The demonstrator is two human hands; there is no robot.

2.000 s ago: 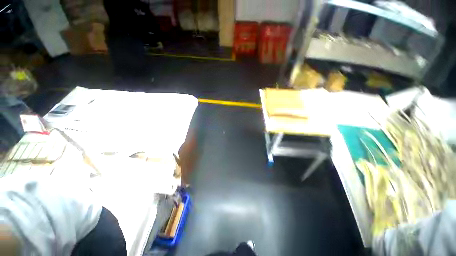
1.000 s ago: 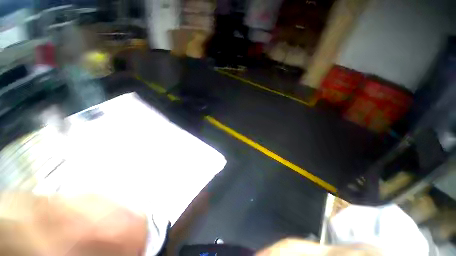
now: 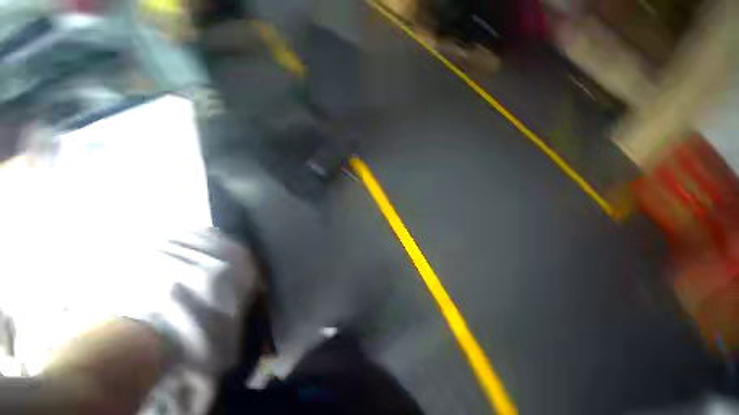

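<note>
The view is strongly blurred. A bare skin area, apparently my left hand or wrist, is at the lower left, beside a loose pale sleeve. Its fingers cannot be made out, and nothing held can be seen. It is in front of a white table top, which is overexposed, so things on it cannot be told apart. My right hand is not in view. A pale blurred patch at the bottom right edge cannot be identified.
Dark grey floor with yellow lines lies ahead and to the right. Red boxes or cartons stand at the right. Blurred dark and pale green things are at the upper left. A dark rounded shape is at the bottom.
The view has swung and tilted down towards the floor. The right-hand table has left the picture. Skin seen at the bottom centre a second ago is gone; the pale sleeve now shows at the left.
</note>
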